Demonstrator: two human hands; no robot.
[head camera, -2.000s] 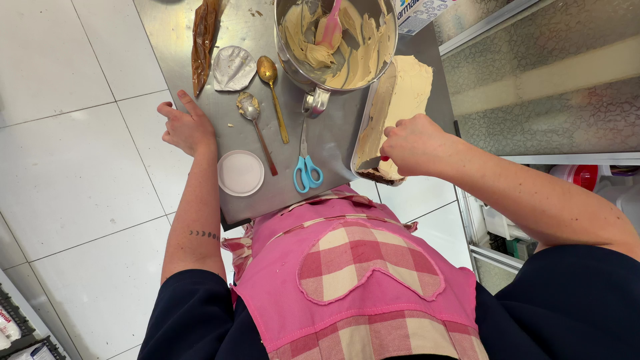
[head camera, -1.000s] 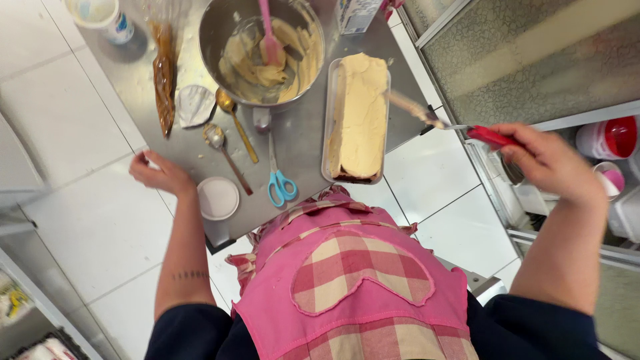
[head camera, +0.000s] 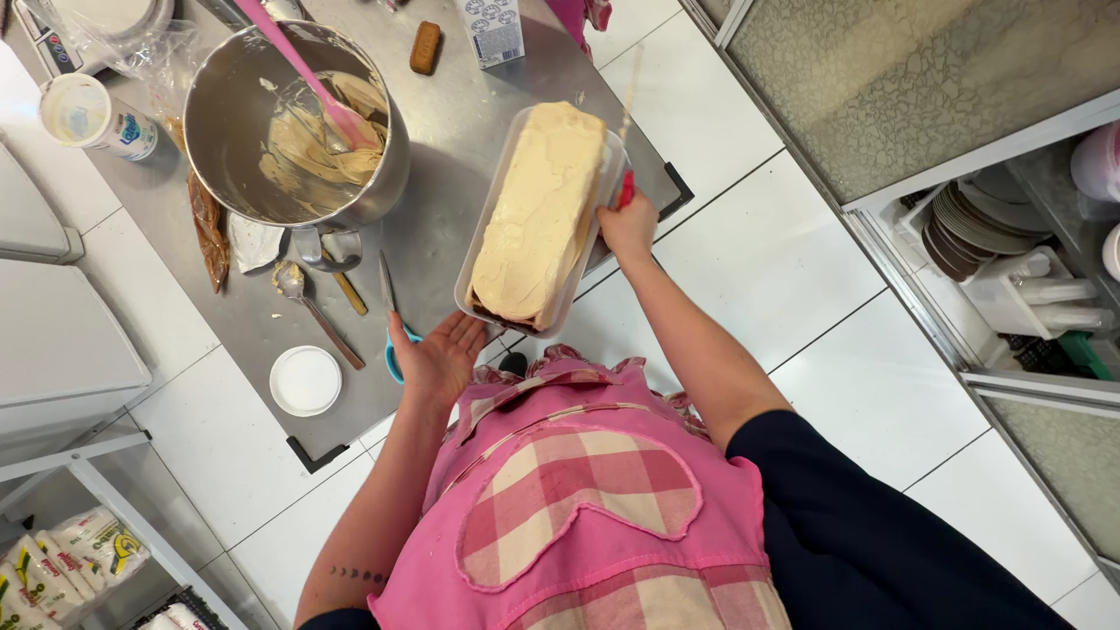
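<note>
A clear plastic tray (head camera: 569, 302) holds a long loaf-shaped cake (head camera: 534, 219) coated with pale cream, dark at its near end. My right hand (head camera: 628, 226) grips the red handle of a spatula (head camera: 626, 188), its blade pointing away, and is against the tray's right side. My left hand (head camera: 440, 354) is spread palm up by the tray's near left corner, holding nothing, over part of the blue-handled scissors (head camera: 392, 350). Left of the tray stands a steel mixing bowl (head camera: 398, 175) with beige cream (head camera: 306, 144) and a pink silicone spatula (head camera: 302, 66).
On the steel table (head camera: 437, 201) lie a white lid (head camera: 305, 381), a used spoon (head camera: 319, 324), a golden utensil handle (head camera: 348, 293), a brown-smeared bag (head camera: 206, 232), a biscuit (head camera: 425, 48) and a carton (head camera: 492, 31). A tub (head camera: 96, 118) and scale (head camera: 52, 44) stand at left.
My left hand has moved right to the tray's near corner. My right hand, with the spatula, has come back from the right to the tray's side. The view has shifted.
</note>
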